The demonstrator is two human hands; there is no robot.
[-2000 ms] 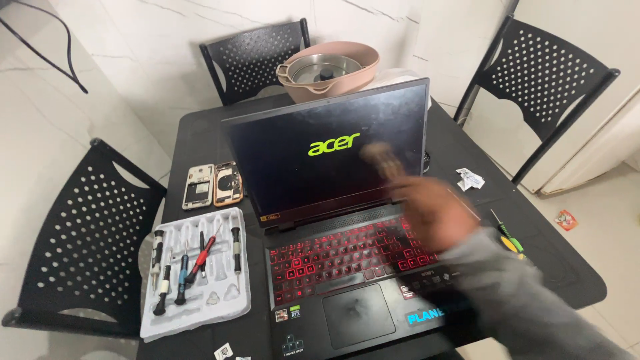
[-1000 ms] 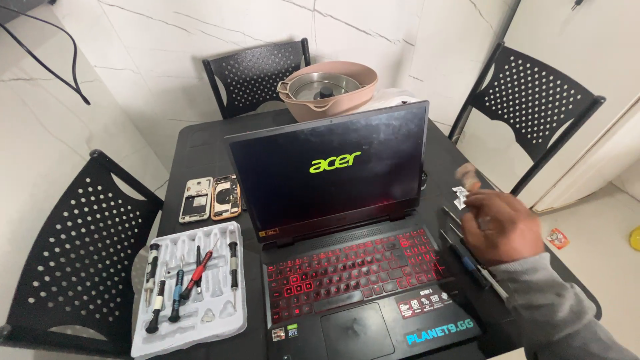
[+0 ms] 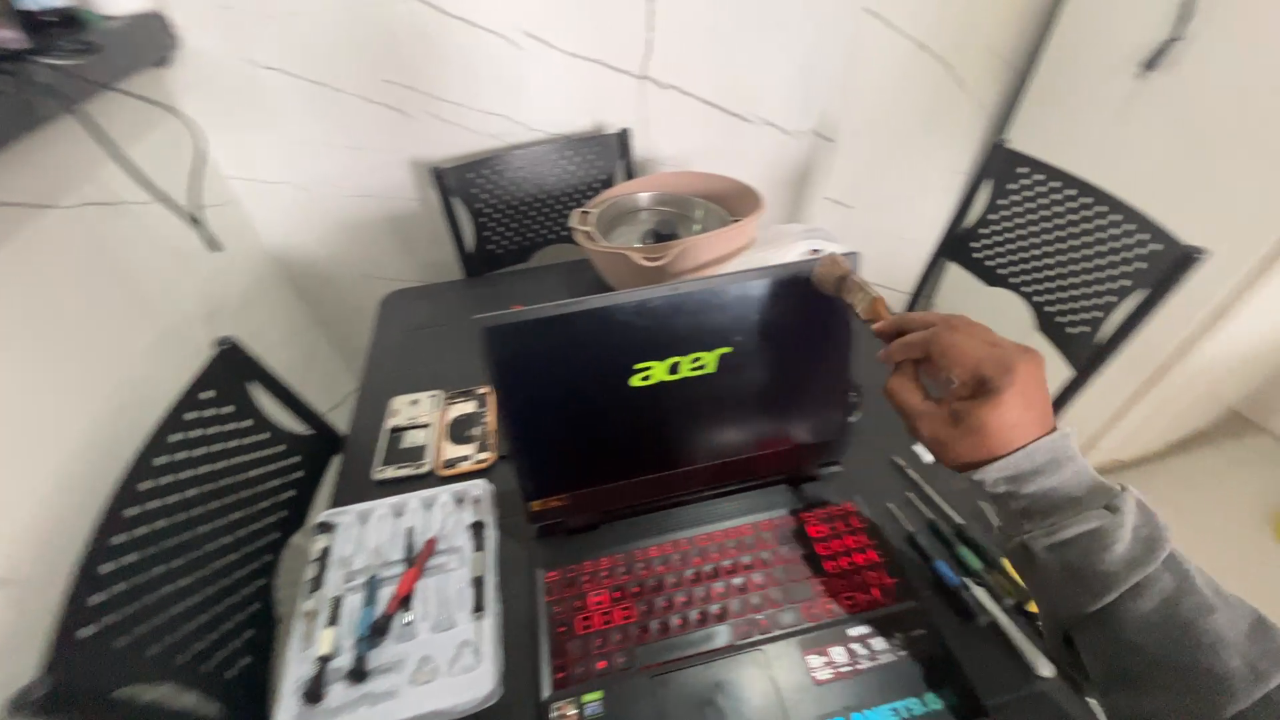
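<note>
My right hand [image 3: 970, 390], in a grey sleeve, grips the handle of a small brush [image 3: 850, 290]. The bristles are at the upper right corner of the screen of an open Acer laptop [image 3: 680, 420]; whether they touch it I cannot tell. The screen shows a green logo on black, and the keyboard [image 3: 700, 590] glows red. Several screwdrivers [image 3: 960, 570] lie right of the laptop, beside my forearm. A white plastic tray [image 3: 440, 660] with more screwdrivers and small tools is at the left. My left hand is out of view.
Two opened phone housings [image 3: 465, 430] lie behind the tray. A pink basin [image 3: 690, 255] with a metal pan [image 3: 660, 220] inside stands behind the laptop on the black table [image 3: 420, 320]. Black chairs [image 3: 190, 530] surround the table.
My right hand, in front of the screen two seconds ago, was over the table right of the laptop one second ago. It is now raised with the brush at the screen's upper right corner.
</note>
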